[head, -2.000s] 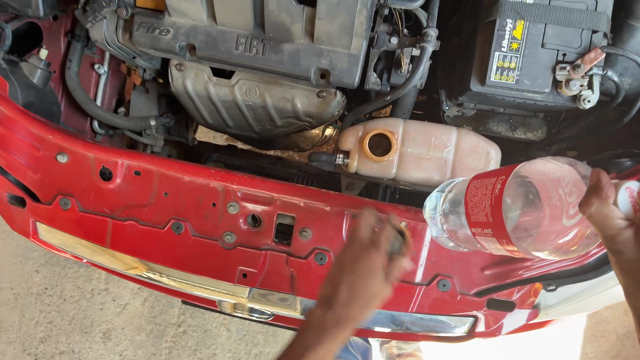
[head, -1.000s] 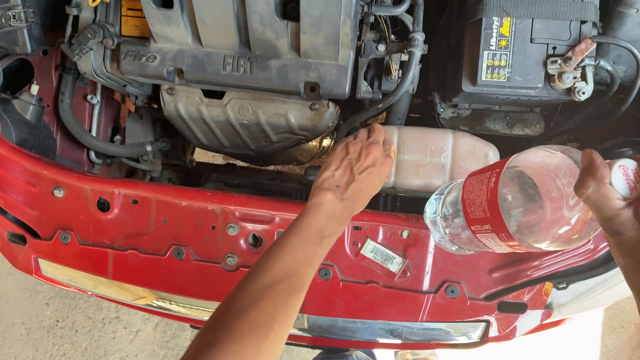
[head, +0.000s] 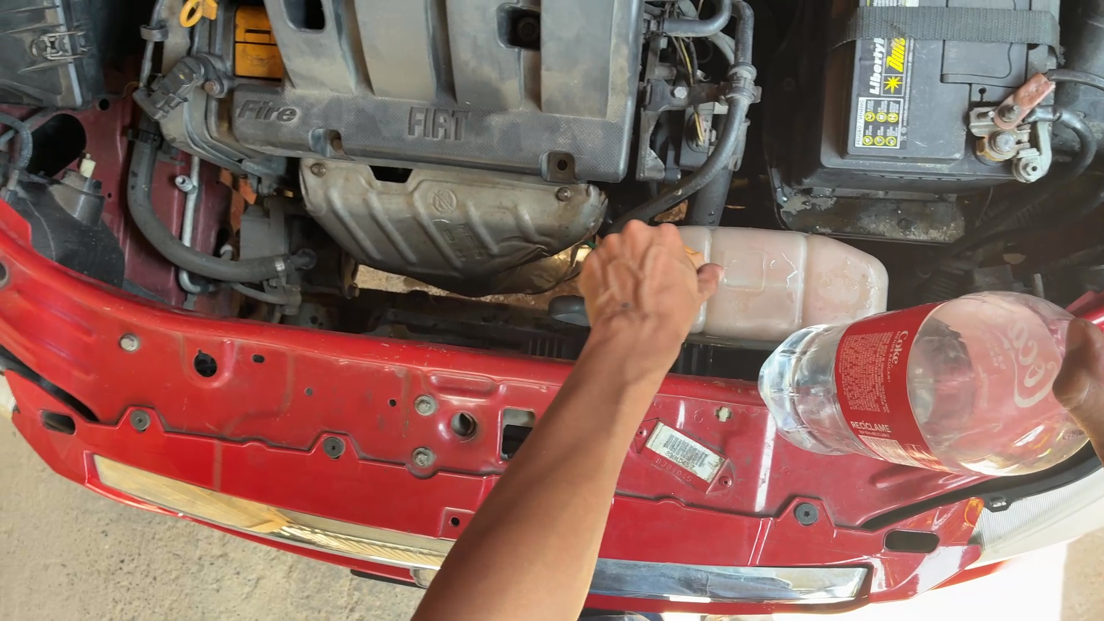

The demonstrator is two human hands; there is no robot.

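Observation:
My left hand [head: 647,276] reaches over the front panel, its fingers curled down around the filler neck of the translucent coolant reservoir [head: 768,280]. The neck and the cap under my fingers are mostly hidden; a sliver of orange-brown shows beside my thumb. At the right edge, my right hand [head: 1082,371], partly out of view, holds a large clear plastic Coke bottle [head: 992,384] by its upper end. The bottle lies tilted on its side above the red front panel, with its base near the reservoir's right end. Its neck is out of view.
The engine cover [head: 431,121] and a metal heat shield [head: 457,224] lie behind my left hand. A car battery [head: 931,95] with a strap stands at the back right. The red front panel [head: 285,388] spans the front, above a chrome strip [head: 733,580].
My left hand has moved from above the front panel, where it held a small round cap, up to the reservoir's open neck, now covered. The bottle remains in my right hand.

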